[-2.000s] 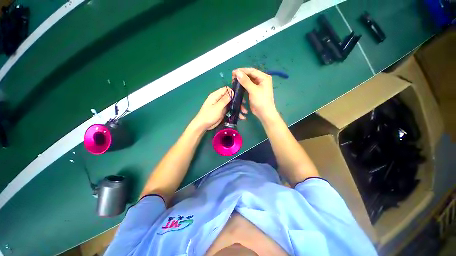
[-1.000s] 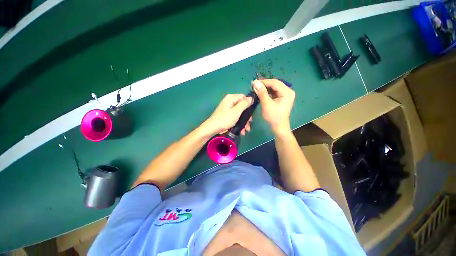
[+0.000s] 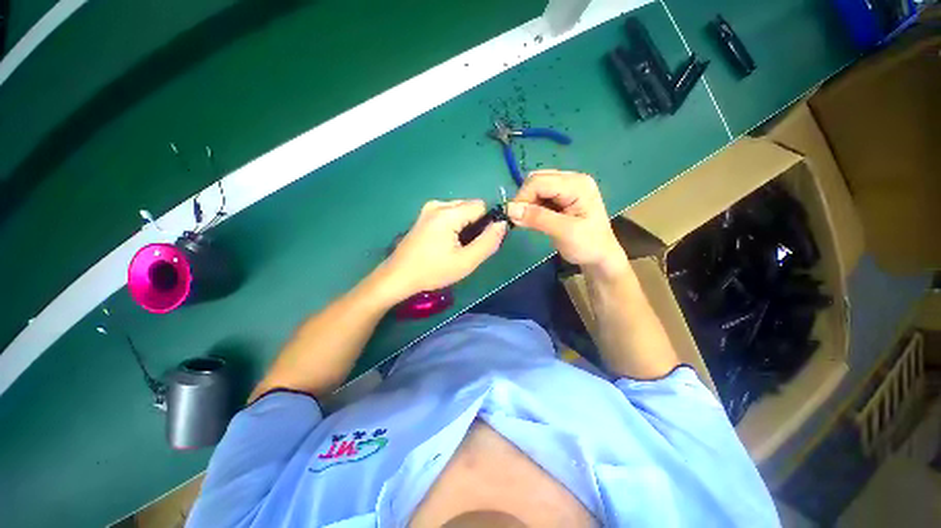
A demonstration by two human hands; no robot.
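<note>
My left hand (image 3: 439, 248) is shut around the black handle shell (image 3: 477, 228) of a hair dryer. Its magenta end ring (image 3: 425, 303) shows below my left hand, partly hidden by it. My right hand (image 3: 562, 213) pinches small parts at the free end of the handle; a tiny pale piece sticks up between the hands. What exactly the fingertips hold is too small to tell. Blue-handled cutters (image 3: 513, 138) lie open on the bench just beyond my right hand.
At left stand a unit with a magenta ring (image 3: 160, 278) and a grey-ended unit (image 3: 197, 405), both with wires. Black handle shells (image 3: 646, 77) lie at upper right. A carton (image 3: 705, 202) of black shells stands beside the bench. A blue parts bin (image 3: 862, 23) is at the far right.
The held dryer has turned, so its magenta ring is now mostly hidden and sits further left. My hands meet at the handle's end. The cutters have come into clear view.
</note>
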